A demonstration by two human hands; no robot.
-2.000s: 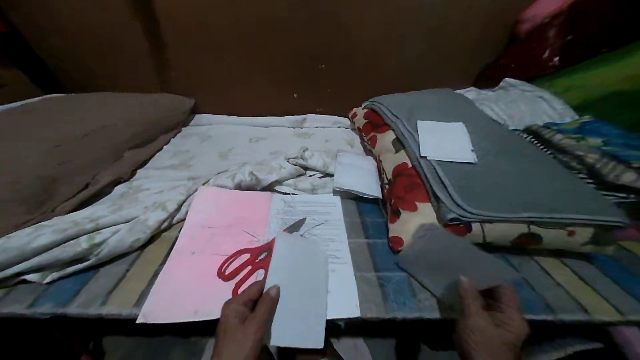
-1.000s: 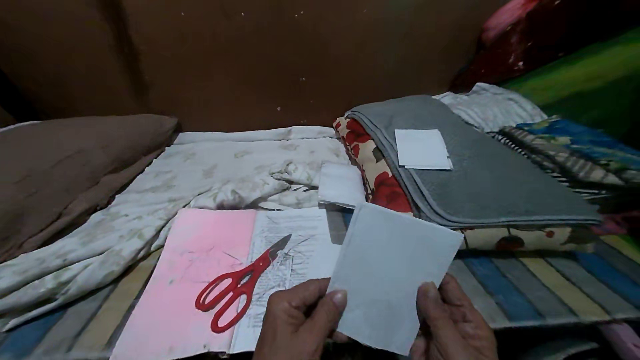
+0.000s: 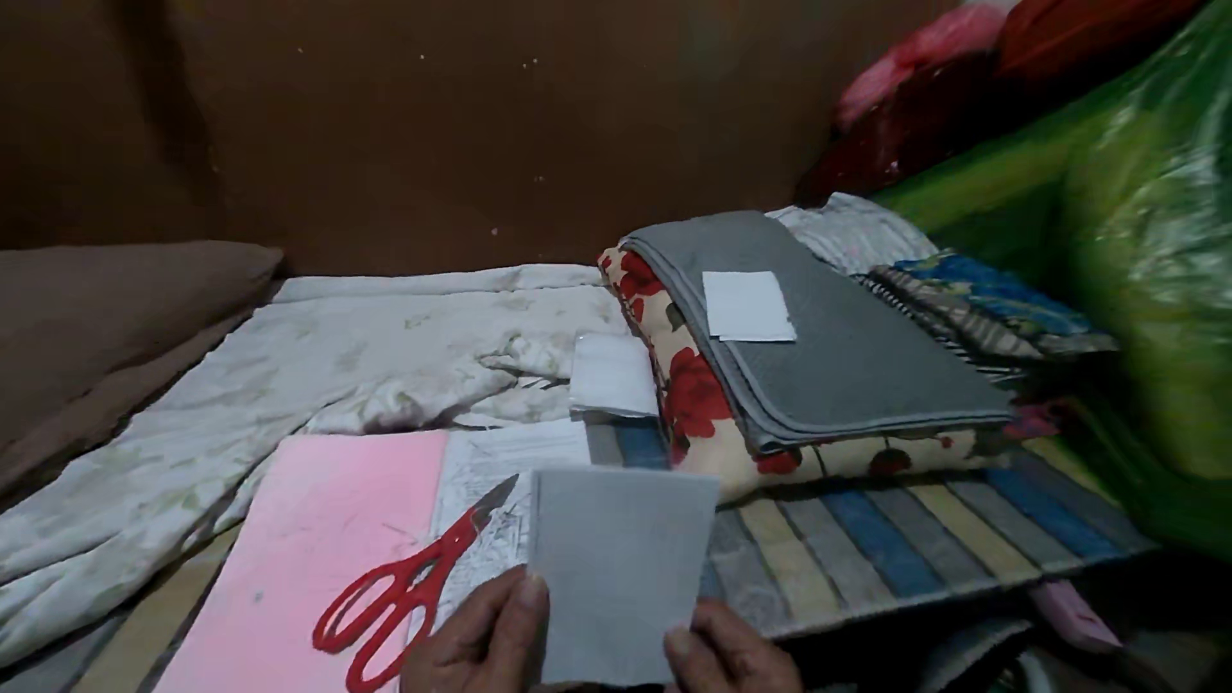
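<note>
A pale grey-white rectangular piece [image 3: 621, 577], paper or cloth, is held upright between my left hand [image 3: 486, 630] at its lower left edge and my right hand [image 3: 727, 650] at its lower right edge. Red-handled scissors [image 3: 395, 597] lie to the left, blades pointing up and right, across an opened folder or booklet with a pink side [image 3: 327, 539] and a printed white page [image 3: 481, 481]. Loose threads or thin scraps are scattered on that page. Beyond my hands is a small white folded stack [image 3: 613, 373]. Another white square [image 3: 748, 305] rests on a folded grey blanket [image 3: 847, 356].
Under the grey blanket is a red-flowered cushion or quilt [image 3: 698, 395]. A patterned white sheet [image 3: 385, 337] and a brown pillow [image 3: 115, 337] occupy the left. Folded cloths [image 3: 991, 298] and a green plastic-wrapped bundle [image 3: 1136, 241] stand right. The striped surface [image 3: 866, 539] ends near me.
Two seconds ago my hands were apart, my right holding a dark grey piece; both now grip the sides of one pale piece. It has become more upright since one second ago.
</note>
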